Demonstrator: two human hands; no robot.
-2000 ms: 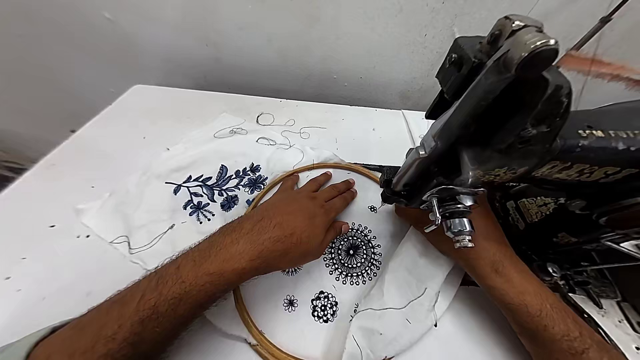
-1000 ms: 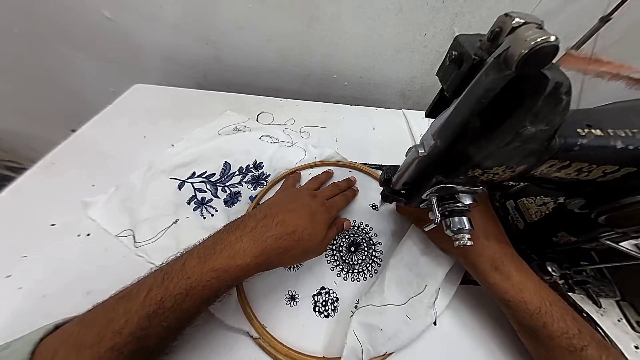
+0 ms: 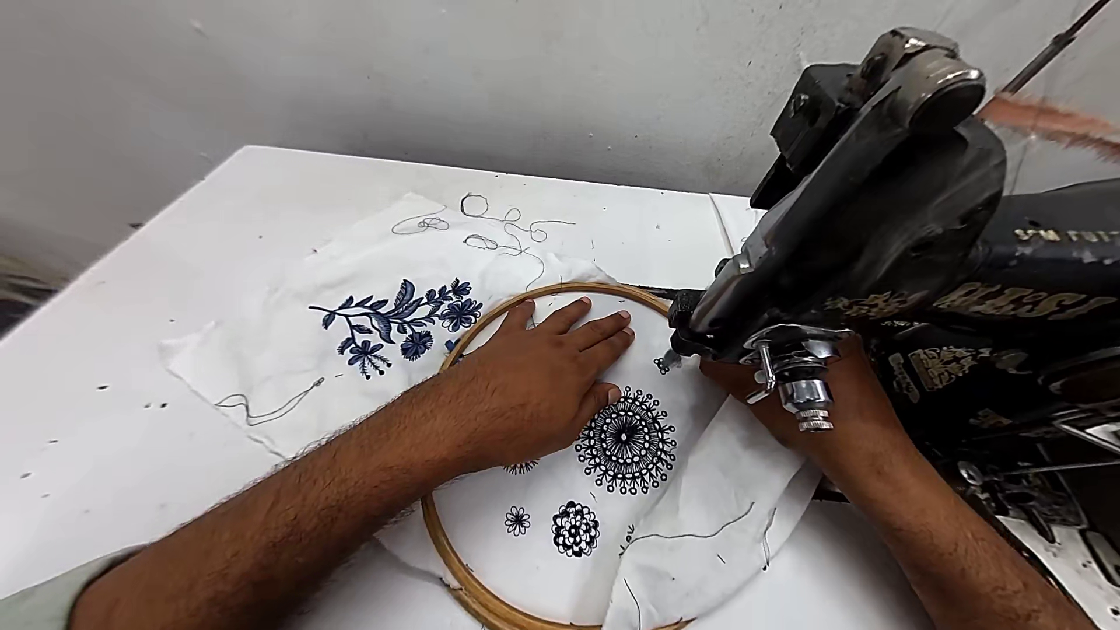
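Observation:
My left hand (image 3: 542, 385) lies flat with fingers apart on white fabric (image 3: 542, 560) stretched in a wooden embroidery hoop (image 3: 451, 547). Just right of its thumb is a round black embroidered motif (image 3: 625, 437). My right hand (image 3: 787, 394) is at the hoop's right side, partly hidden behind the head of a black sewing machine (image 3: 840, 227); its fingers and any grip cannot be made out. The machine's needle area stands over the fabric by a small flower motif (image 3: 662, 365). Smaller flower motifs (image 3: 576, 528) sit lower in the hoop.
Outside the hoop, loose fabric with a blue embroidered floral spray (image 3: 398, 319) spreads over the white table (image 3: 114, 350). Loose dark threads (image 3: 512, 232) lie at its upper edge. A fabric flap (image 3: 709, 525) folds over the hoop's lower right. A grey wall (image 3: 525, 79) rises behind the table.
The hooped fabric has shifted very slightly to the right under the machine. Both hands keep nearly the same places.

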